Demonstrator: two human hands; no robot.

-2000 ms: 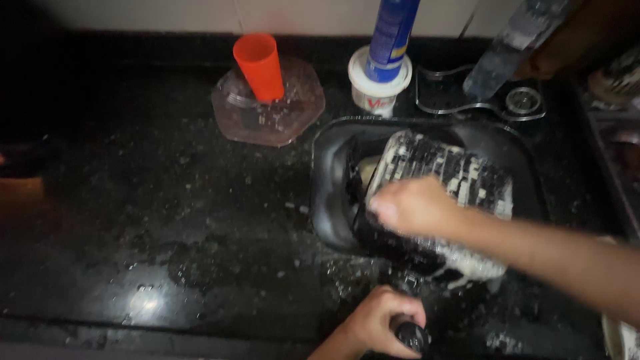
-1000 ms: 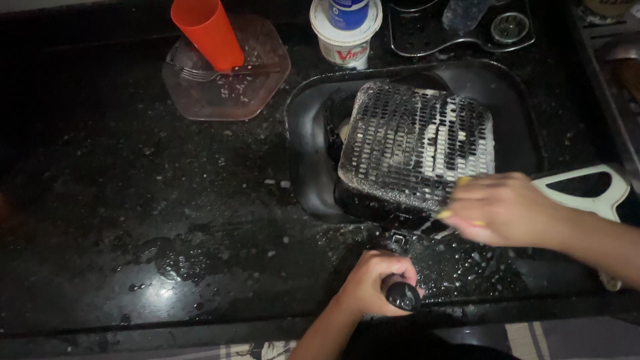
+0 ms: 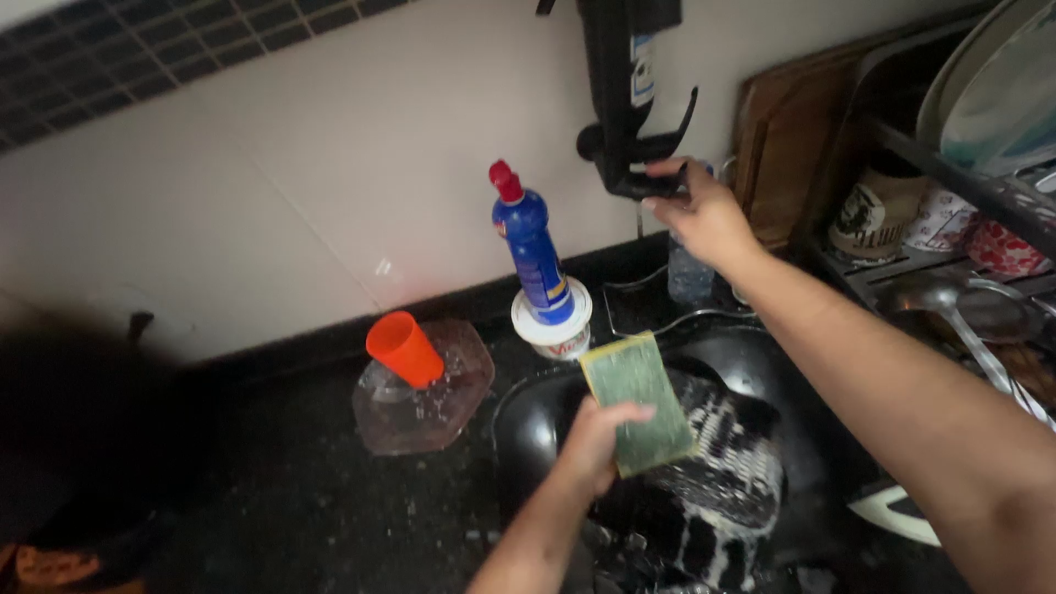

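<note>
My left hand [image 3: 602, 437] grips a green and yellow scouring sponge [image 3: 643, 404], thumb across its green face, above the left part of the black sink [image 3: 536, 429]. Up at the wall, my right hand [image 3: 697, 210] is at the low end of a black wall-mounted fixture [image 3: 635, 177], fingers around its tip; whether they close on it cannot be told. In the sink lies a black perforated grill plate [image 3: 734, 462] with white suds on it, partly hidden by the sponge.
A blue bottle with red cap [image 3: 536, 256] stands on a white tub [image 3: 565, 342]. Left of it, an orange cup [image 3: 404, 351] rests on a clear plate [image 3: 421, 429]. Behind are a plastic bottle [image 3: 689, 272] and wooden board [image 3: 775, 157]; a dish rack [image 3: 874, 272] is at right.
My right hand has gone from the grill plate up to the wall fixture. My left hand, earlier around a black handle, now holds the sponge. The view has tilted up.
</note>
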